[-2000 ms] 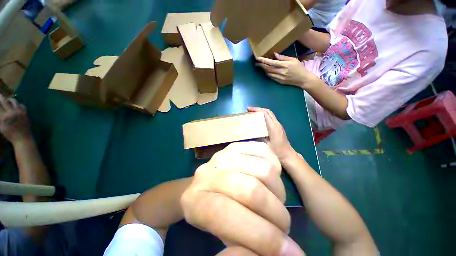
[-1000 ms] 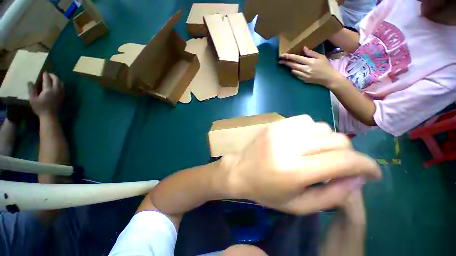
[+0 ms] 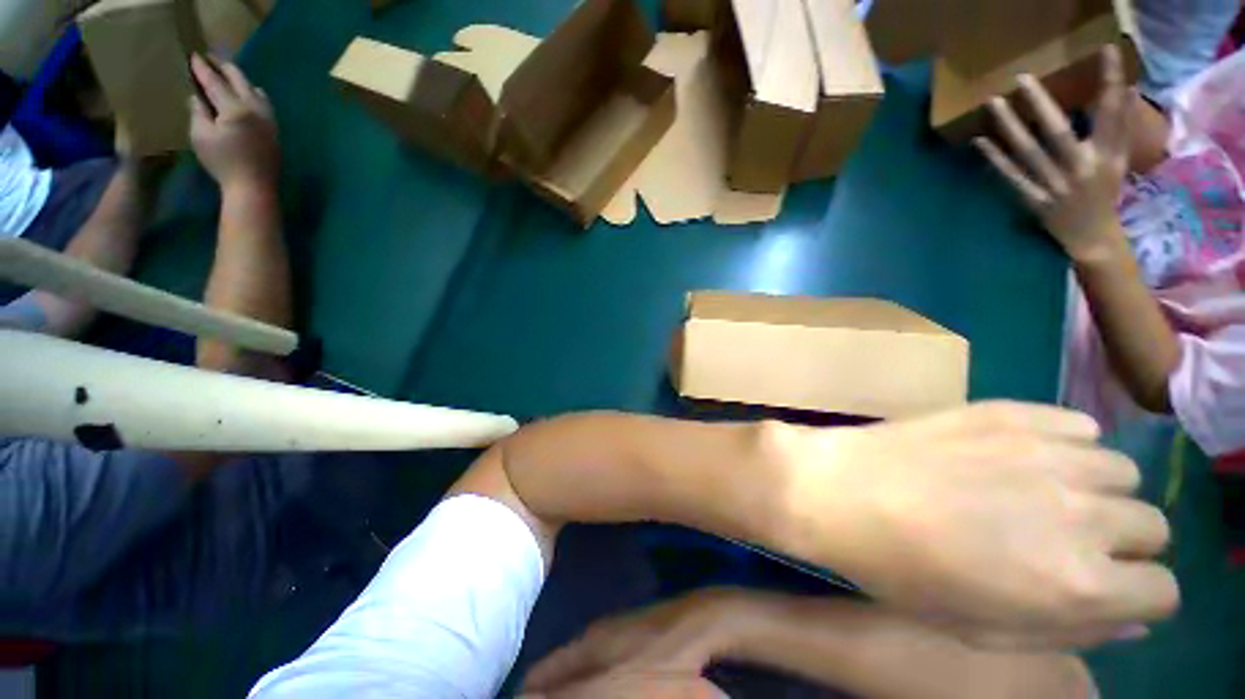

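Note:
A small brown carton (image 3: 825,369) lies on the green table, a long side facing me; its lid looks closed. My left hand (image 3: 1017,526) is in front of the carton's right end, back of the hand up and fingers curled together, with nothing visible in it. My right hand (image 3: 621,649) is low at the bottom edge, crossed under my left arm, partly cut off and blurred; its fingers are not clear. Neither hand is seen gripping the carton.
An open box (image 3: 594,144), a flat blank (image 3: 683,178) and upright cartons (image 3: 806,103) stand beyond. A neighbour's hand (image 3: 1072,171) is beside a box at right; another person holds a box (image 3: 144,75) at upper left. A cream pole (image 3: 246,396) reaches in from left.
My right hand has left the carton and moved to the bottom edge. My left hand has moved right. The carton stays on the table; the view has shifted. The right neighbour's fingers have spread.

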